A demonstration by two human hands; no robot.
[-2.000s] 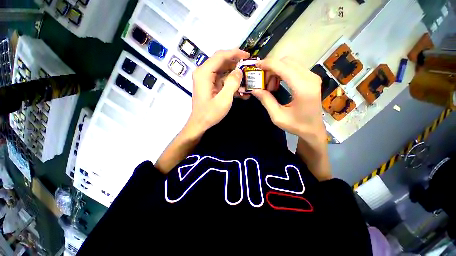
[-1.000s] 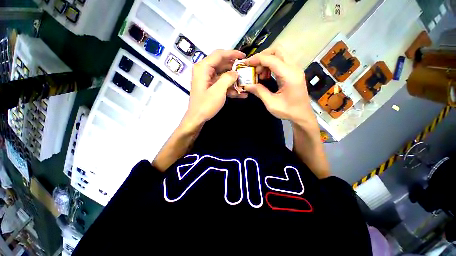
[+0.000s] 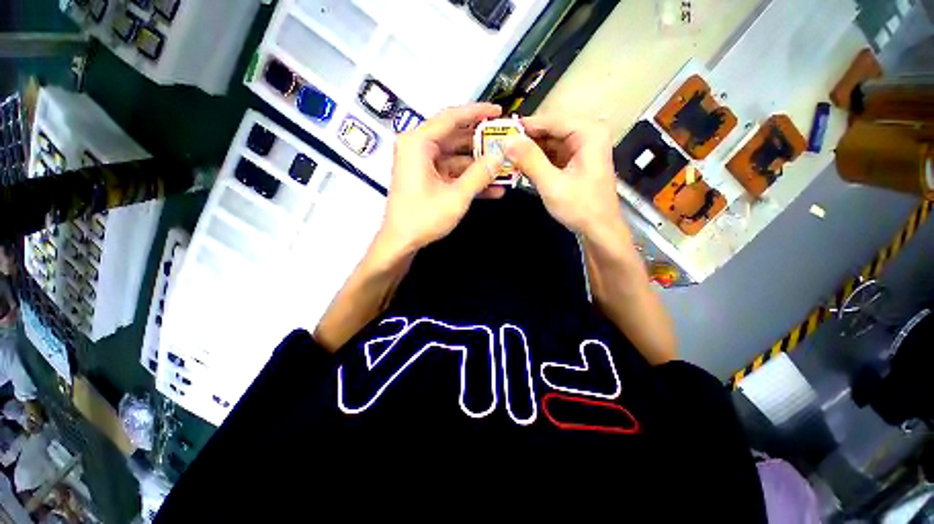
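A partly assembled watch (image 3: 499,131) with a pale rim and a white and gold-yellow inside is held between both hands, in front of my chest. My left hand (image 3: 435,176) grips its left side, with the thumb at its lower left. My right hand (image 3: 571,172) holds its right side, with the thumb lying over the inside. The fingers hide its back and part of its edges.
A blister tray (image 3: 333,51) with several watch cases lies beyond my left hand. Another tray (image 3: 220,220) holds dark covers (image 3: 256,176). Orange fixtures (image 3: 696,115) and a black fixture (image 3: 645,154) stand on the machine table at right. Stacked trays (image 3: 113,220) are far left.
The white and gold-yellow part, earlier tilted and standing out of the case, now lies within its rim. My right thumb has moved left onto it.
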